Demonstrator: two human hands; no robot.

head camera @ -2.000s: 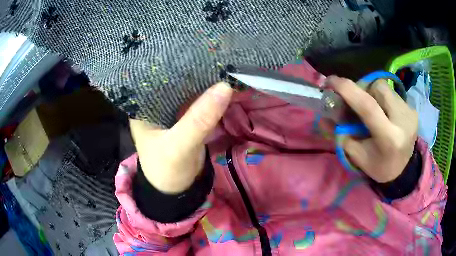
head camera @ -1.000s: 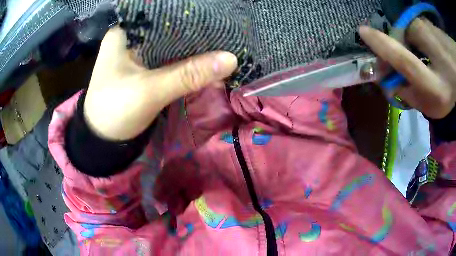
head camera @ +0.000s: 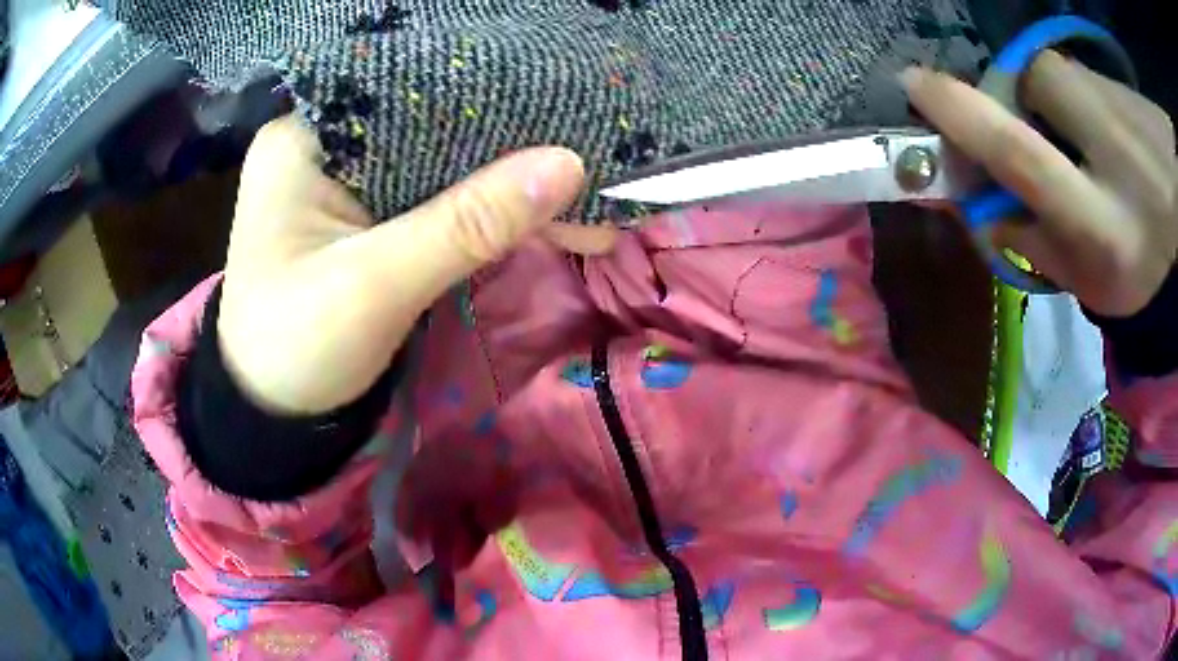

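Grey-black tweed fabric (head camera: 504, 91) with coloured flecks and black motifs spans the top of the view. My left hand (head camera: 375, 258) pinches its lower edge, thumb on top and a fingertip showing just below the edge. My right hand (head camera: 1085, 181) holds the scissors (head camera: 775, 172) by their blue handle loops. The long silver blades point left along the fabric's lower edge, with the tip just right of my left thumb. The blades look closed or nearly closed. I cannot tell whether the tip touches a thread.
A pink jacket front (head camera: 775, 452) lies below the hands. A pale ruler-marked table edge (head camera: 78, 103) curves at upper left, above a tan box (head camera: 58, 310). Patterned fabric (head camera: 129, 529) and a blue bag (head camera: 45, 568) lie lower left. A green basket (head camera: 1005, 375) stands at right.
Compared with two seconds ago, both hands are higher and farther apart, and the fabric edge has shifted. Since one second ago, the fabric lies flatter and the scissor tip has moved slightly up and left.
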